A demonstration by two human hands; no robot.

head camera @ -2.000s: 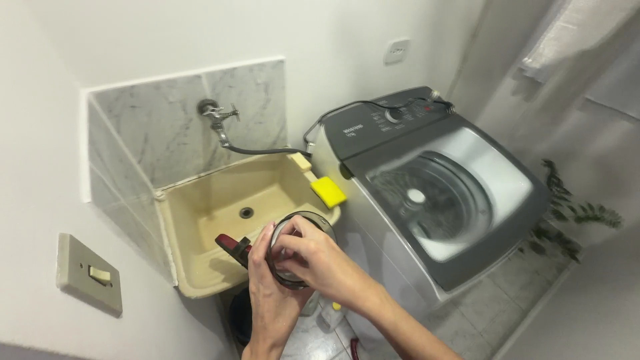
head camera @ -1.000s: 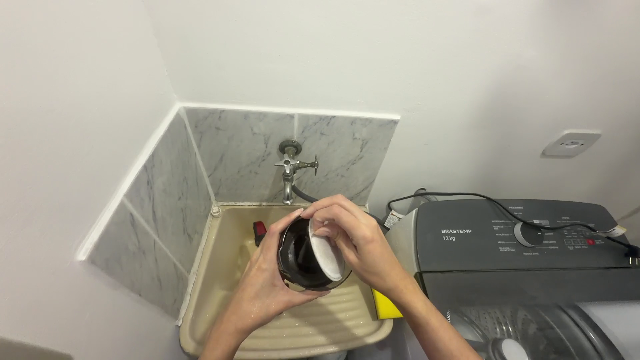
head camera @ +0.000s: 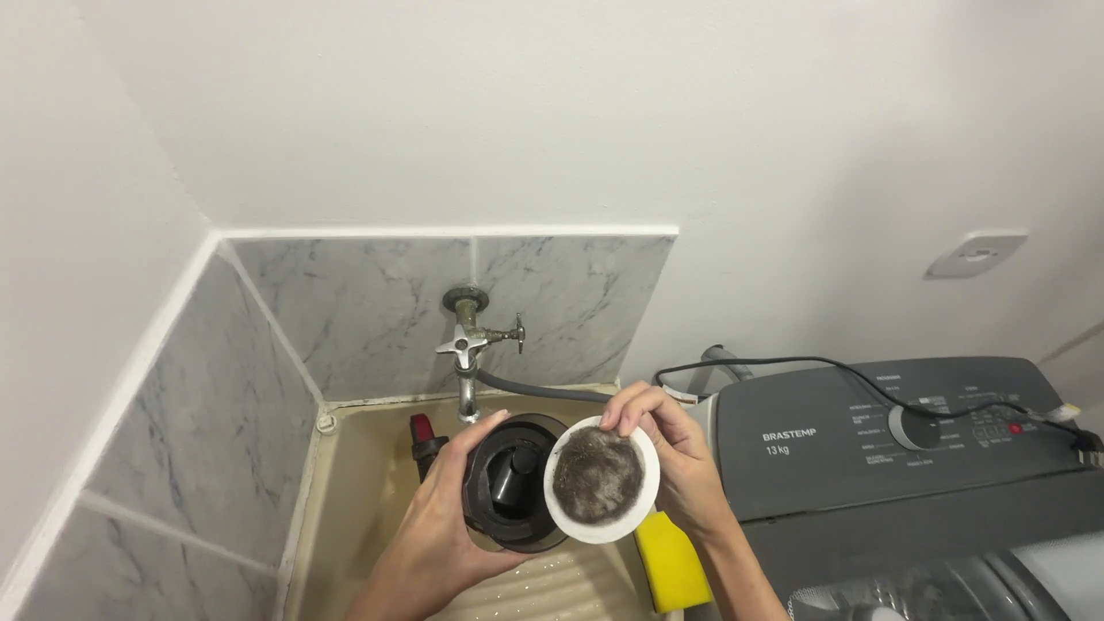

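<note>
My left hand (head camera: pixel 448 509) grips a dark, see-through plastic cup (head camera: pixel 515 483), likely a vacuum cleaner's dust container, with a black tube in its middle. Its opening faces me. Right beside it, my right hand (head camera: pixel 673 448) pinches the top rim of a round white filter (head camera: pixel 601 485), whose face is covered with grey-brown dust and lint. Both are held over the cream laundry sink (head camera: pixel 345 509). Behind my left hand, a black part with a red tip (head camera: pixel 422 431) shows in the sink.
A metal tap (head camera: pixel 466 349) with a grey hose (head camera: pixel 543 390) comes from the marbled tile wall. A yellow sponge (head camera: pixel 673 561) lies at the sink's right edge. To the right stands a grey Brastemp washing machine (head camera: pixel 811 483) with a black cable (head camera: pixel 802 360) across its panel.
The white filter, tilted at the cup's mouth a second ago, is now outside the cup on its right with its dusty face showing. The view has swung strongly since the first frame.
</note>
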